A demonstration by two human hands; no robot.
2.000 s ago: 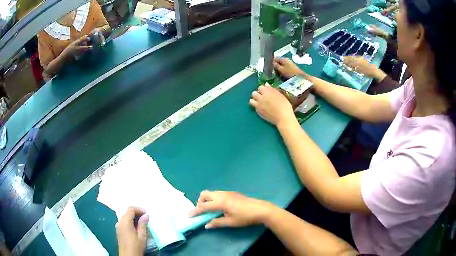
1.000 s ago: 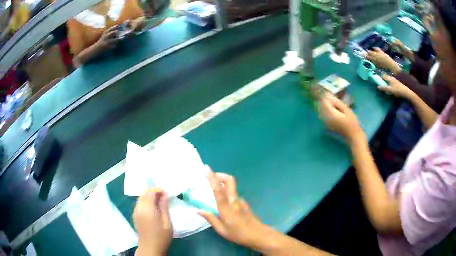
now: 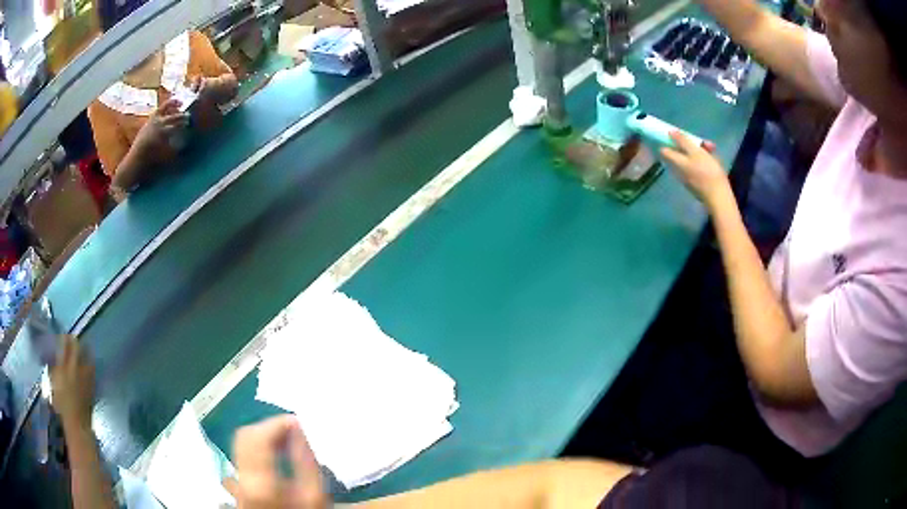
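A loose fanned stack of white sheets (image 3: 358,388) lies on the green bench. A blurred hand (image 3: 276,462) is at its lower left edge, fingers bent, with a small dark or greenish patch between them. My right forearm runs along the bottom edge toward this hand, so it looks like my right hand; a grip cannot be made out. My left hand cannot be told apart with certainty. White and pale bluish sheets or sleeves (image 3: 189,462) lie left of the hand, partly cut off.
Another hand (image 3: 70,378), owner unclear, is at a dark object (image 3: 42,333) at far left. A neighbour in pink holds a turquoise unit (image 3: 666,129) at the green press (image 3: 550,80). A black-parts tray (image 3: 701,55) lies beyond. A person in orange (image 3: 149,129) is across the belt (image 3: 298,199).
The turquoise piece between my hands is no longer plainly visible. My right arm has moved left and down. A hand has appeared at far left. The neighbour has brought a turquoise unit to the press.
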